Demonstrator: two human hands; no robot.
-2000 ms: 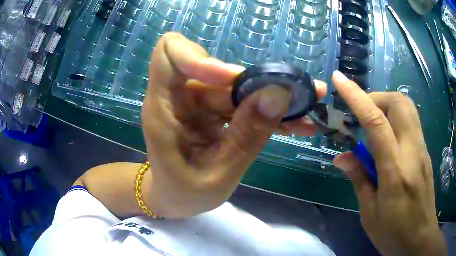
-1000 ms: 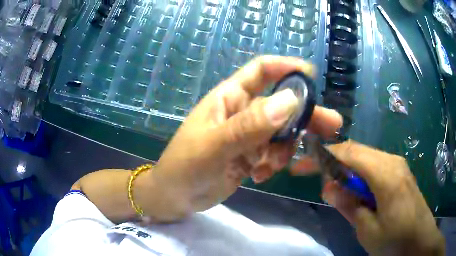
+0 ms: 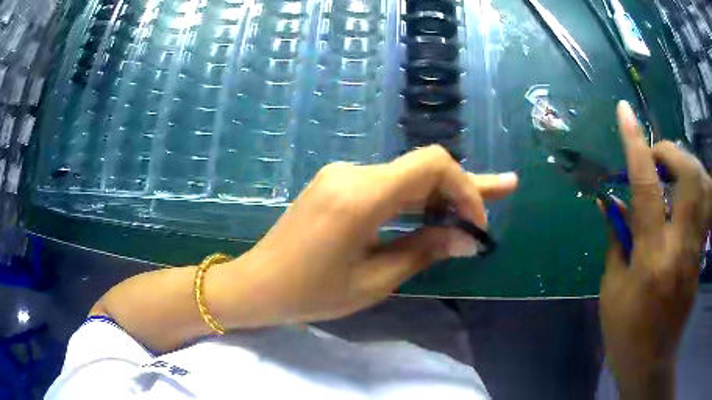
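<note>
My left hand [image 3: 375,226] pinches a black-rimmed disc [image 3: 478,236] between thumb and forefinger, over the green mat near the bench edge. The disc is seen nearly edge-on, and the fingers hide most of it. My right hand [image 3: 652,219], at the right, holds side cutters [image 3: 619,226] with blue handles. Their dark jaws point left over the mat, apart from the disc. A large clear ribbed tray [image 3: 250,168] lies behind my left hand. One of its rows holds a column of black discs [image 3: 432,70].
Long thin metal tweezers [image 3: 564,37] lie right of the tray. A crumpled clear plastic scrap [image 3: 546,109] lies below them. A white-bodied pen or tool [image 3: 629,33] and a dark cable are at the upper right. Grey packed parts with white labels [image 3: 23,94] stand at the far left.
My right hand and the cutters have moved right, away from the disc. My left hand has lowered and turned the disc nearly edge-on. The whole view has shifted, so the tray appears further left.
</note>
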